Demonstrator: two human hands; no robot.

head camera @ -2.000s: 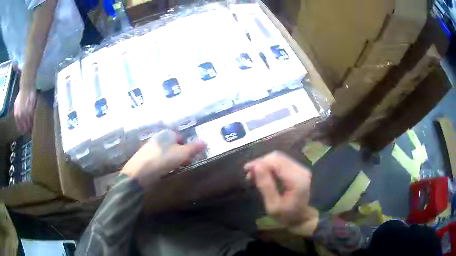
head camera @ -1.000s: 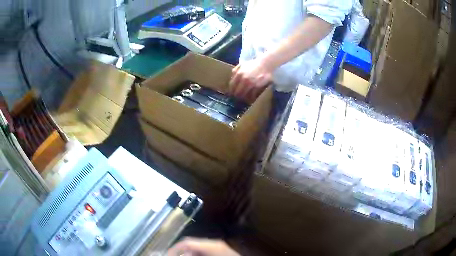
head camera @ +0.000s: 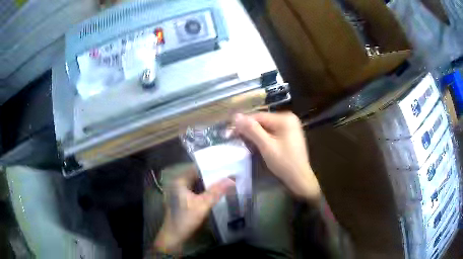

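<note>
A long white smartwatch box point(head camera: 221, 164) lies in front of the heat sealer point(head camera: 167, 76), pointing at its front edge. Loose clear film point(head camera: 205, 137) sticks out past the box's far end, close to the sealing jaw point(head camera: 167, 129). My left hand point(head camera: 189, 205) holds the box from its left side, with the thumb on top; it is blurred. My right hand point(head camera: 276, 146) has its thumb and fingers at the film end, by the jaw's right part.
The sealer's power switch point(head camera: 159, 36) is lit red. A large carton point(head camera: 345, 182) with packed rows of white boxes point(head camera: 429, 141) stands at the right. An open smaller brown carton point(head camera: 325, 40) is at the upper right. A clear scrap point(head camera: 99, 76) lies over the panel lettering.
The view has swung from the cartons to the sealer. Both hands are now in front of it with a film-wrapped box; a second ago only part of one hand showed at the bottom edge.
</note>
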